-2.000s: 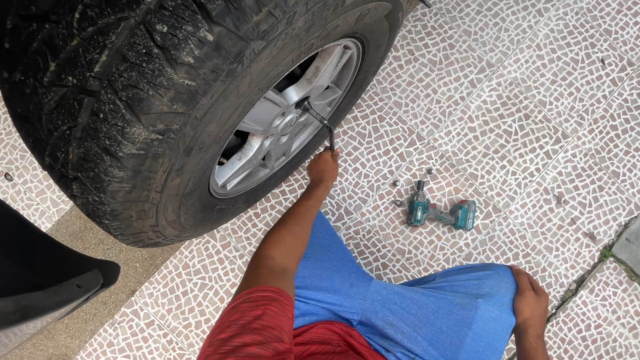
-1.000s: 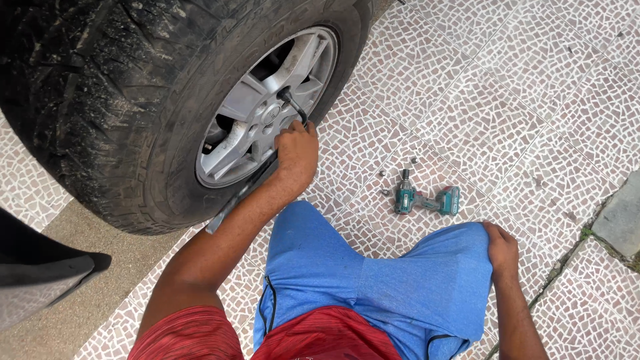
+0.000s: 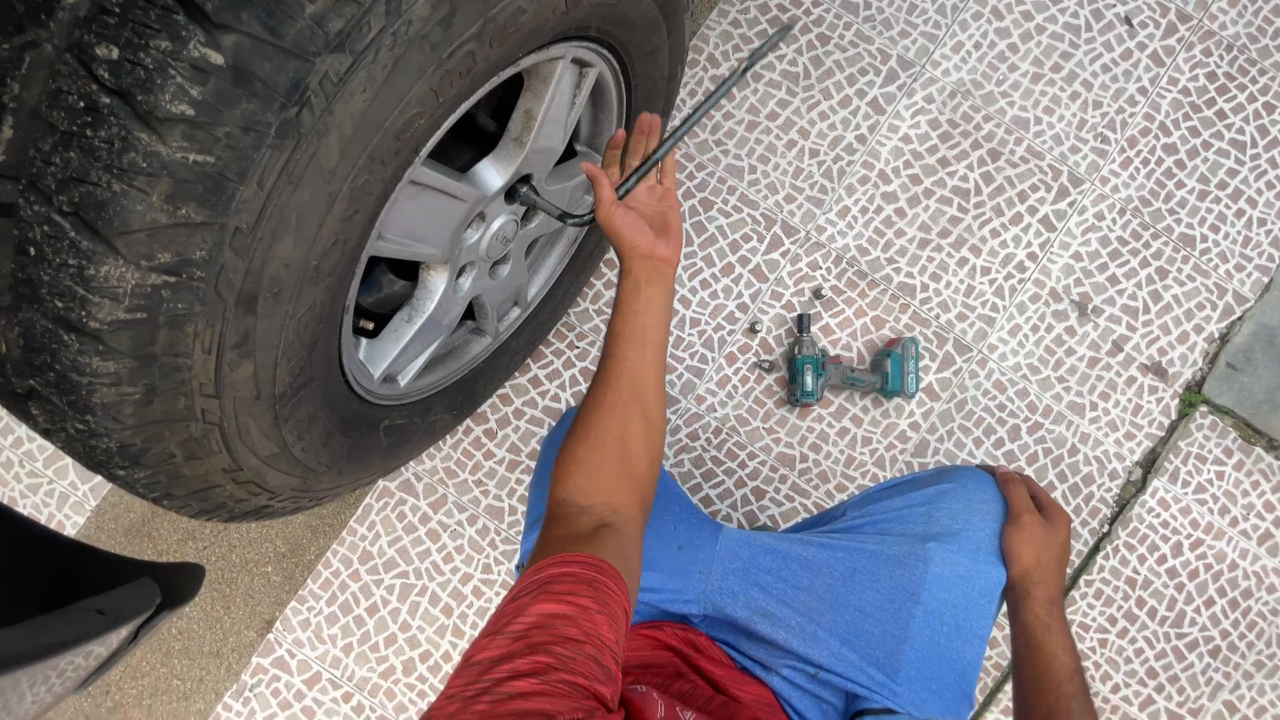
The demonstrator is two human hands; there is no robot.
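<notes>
An L-shaped lug wrench has its socket end on a lug nut of the silver alloy wheel, near the center cap. Its long bar slants up and right, across the fingers and upper palm of my left hand. That hand is open, palm up, with fingers extended and not wrapped round the bar. My right hand rests on my blue-clothed knee, holding no tool. On the tiles between wheel and knee lies a teal cordless impact wrench with a dark socket, beside several small metal lug nuts.
The large black tire fills the upper left. A dark curved vehicle part juts in at the lower left. Mosaic-patterned tiles cover the ground, with a mossy gap and a grey stone slab at the right edge.
The wrench's long bar has swung from pointing down-left to pointing up-right. My left hand has gone from closed around the wrench to open, palm up. My right hand stays on the knee.
</notes>
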